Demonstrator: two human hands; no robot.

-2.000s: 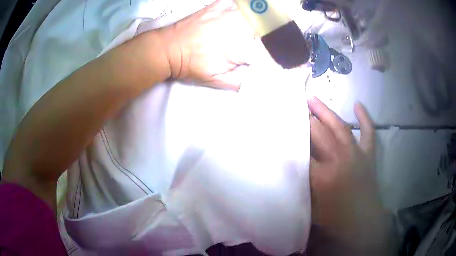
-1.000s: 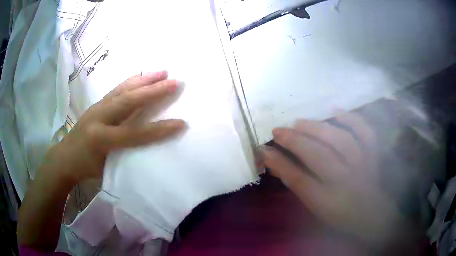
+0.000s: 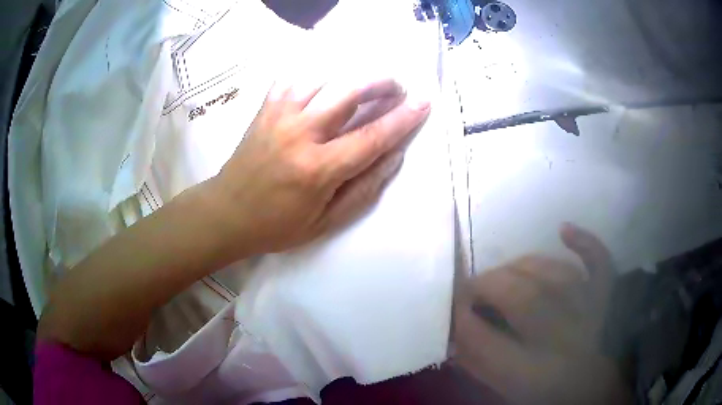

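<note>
White trousers or garment panels [image 3: 356,293] with thin dark double stitch lines and an angular pocket outline cover the middle and left. Their right edge runs up towards the blue patch [image 3: 459,20] of the sewing machine, with a dark stitch line along it. My left hand [image 3: 317,166] lies palm down on the cloth, fingers pointing up and right. My right hand [image 3: 538,316], blurred, is at the lower right edge of the cloth, one finger raised. Whether it pinches the edge cannot be told. Glare hides the needle area.
The dark square tip of the machine lamp [image 3: 302,8] is cut off at the top. A round metal part [image 3: 498,16] is beside the blue patch. The white machine table [image 3: 602,182] has a dark seam with a small torn piece. Dark cloth lies at the lower right.
Since one second ago, the garment and my left hand have shifted up and right in view, and the blue patch and lamp tip show again. My left hand has moved further onto the cloth.
</note>
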